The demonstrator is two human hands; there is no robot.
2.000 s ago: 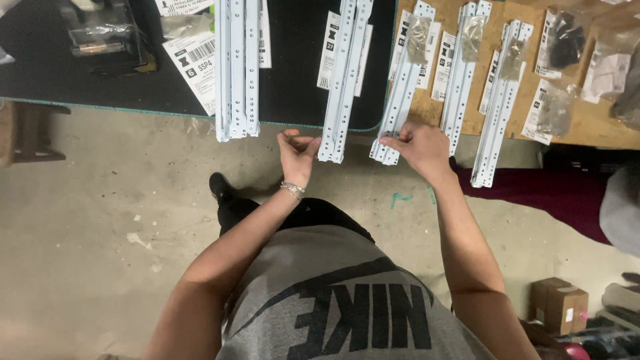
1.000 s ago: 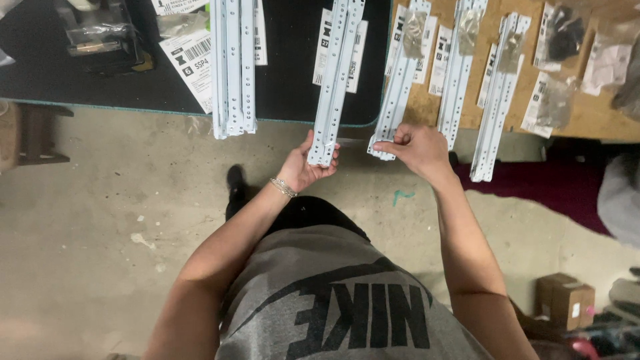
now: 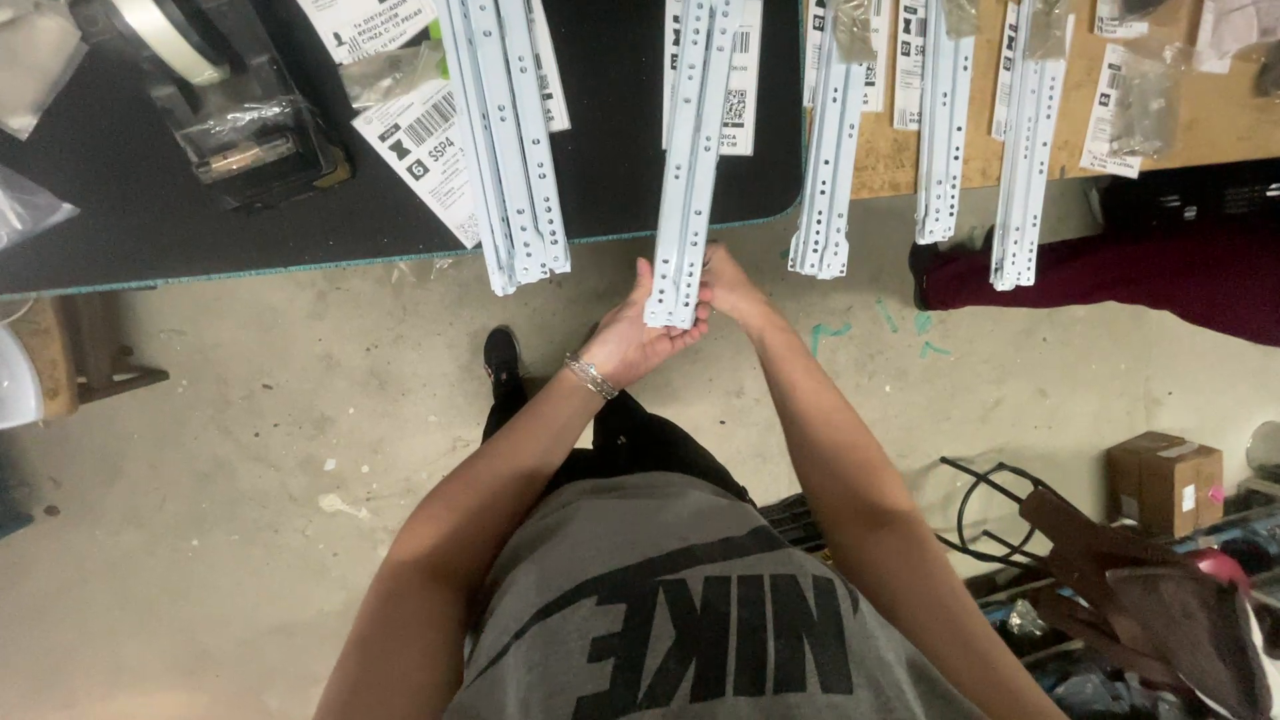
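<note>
My left hand [image 3: 645, 335] cups the lower end of a pair of metal drawer slides [image 3: 688, 180] from below, its thumb along their left side. My right hand [image 3: 728, 285] is at the right side of the same end, its fingers partly hidden behind the metal; whether it grips is unclear. A thicker bundle of drawer slides [image 3: 510, 150] overhangs the table edge to the left. To the right, more slides [image 3: 828, 170] stick out over the edge, with further sets [image 3: 943, 140] [image 3: 1030, 160] beyond them.
Printed labels [image 3: 425, 150] lie on the black table mat [image 3: 300, 235], near a tape dispenser [image 3: 250, 130]. Small plastic bags [image 3: 1148, 115] rest on the wooden tabletop [image 3: 1075, 150]. A person's dark red trouser leg [image 3: 1090, 270] is at right. A cardboard box [image 3: 1165, 485] and a stool [image 3: 1000, 510] stand at lower right.
My right hand has left the slides at the mat's right corner and moved left to the slides at my left hand. My left hand has come under the end of these slides.
</note>
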